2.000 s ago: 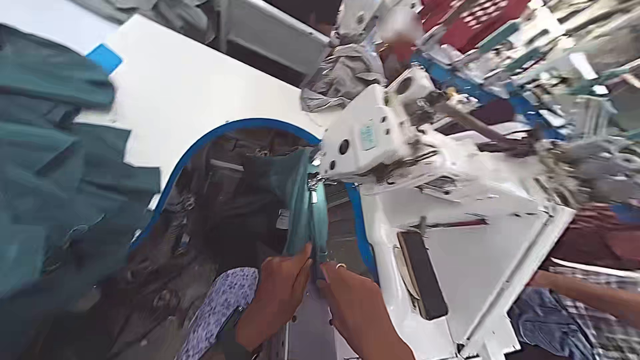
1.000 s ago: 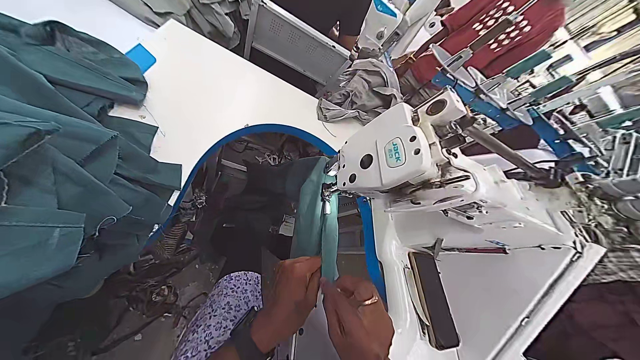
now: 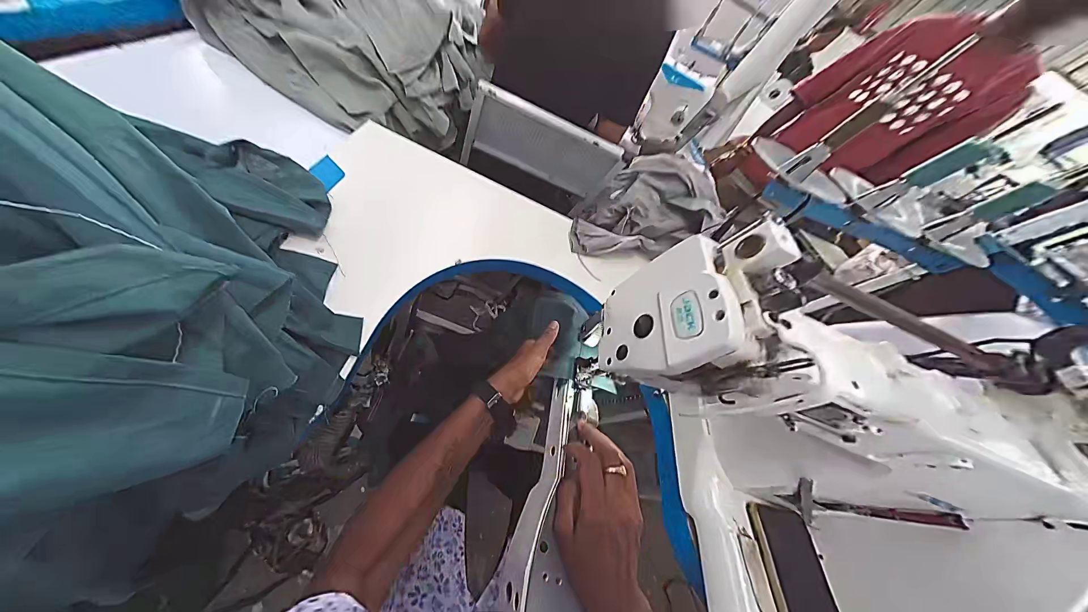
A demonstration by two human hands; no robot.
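A white Jack industrial sewing machine (image 3: 671, 319) reaches over a blue-edged cutout. Teal fabric (image 3: 557, 327) hangs at the far side of its needle area. My left hand (image 3: 527, 361) is stretched out to this fabric, thumb apart; whether its fingers grip the cloth is hidden. My right hand (image 3: 602, 501), with a ring on one finger, lies beside the narrow metal arm of the machine (image 3: 544, 501), its fingertips just below the needle area. No cloth shows in it. A large heap of teal fabric (image 3: 127, 340) hangs over the table at the left.
The white tabletop (image 3: 425, 212) curves around the cutout. Grey cloth (image 3: 642, 204) lies at its far corner, and more grey fabric (image 3: 348, 59) is piled beyond. A person in dark clothing (image 3: 578, 59) is behind the table. A maroon garment (image 3: 909, 93) and machine parts are at the upper right.
My left hand has moved forward from the near end of the teal strip to the fabric beyond the needle area. The strip no longer runs between my hands, and my right hand has let go of it.
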